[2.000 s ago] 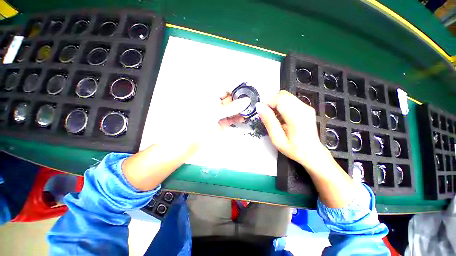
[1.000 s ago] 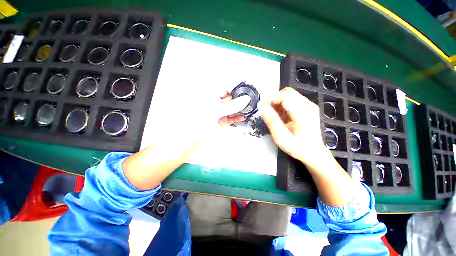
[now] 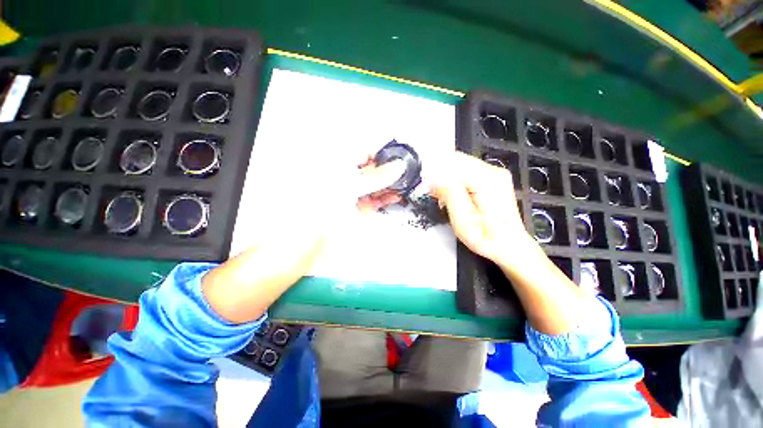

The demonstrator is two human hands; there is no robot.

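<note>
My left hand [image 3: 368,184] holds a round black watch case [image 3: 407,164] above the white paper sheet [image 3: 326,109]. The thumb lies across the case and the fingers are under it. My right hand [image 3: 478,205] is just right of the case, with thumb and fingertips close together near its edge. Glare hides whether the fingertips hold a tiny part. A loose pile of small black parts [image 3: 428,214] lies on the sheet below the case, between my hands.
A black foam tray [image 3: 238,134] with round watches stands left of the sheet. Another foam tray [image 3: 470,276] stands at the right, partly under my right forearm, and a third [image 3: 711,284] at the far right. A small tray [image 3: 272,341] and a red stool [image 3: 63,334] are below the green bench [image 3: 376,311].
The watch case has tilted in my left hand and shifted slightly left. My right fingertips have turned downward beside it. The whole view has shifted a little.
</note>
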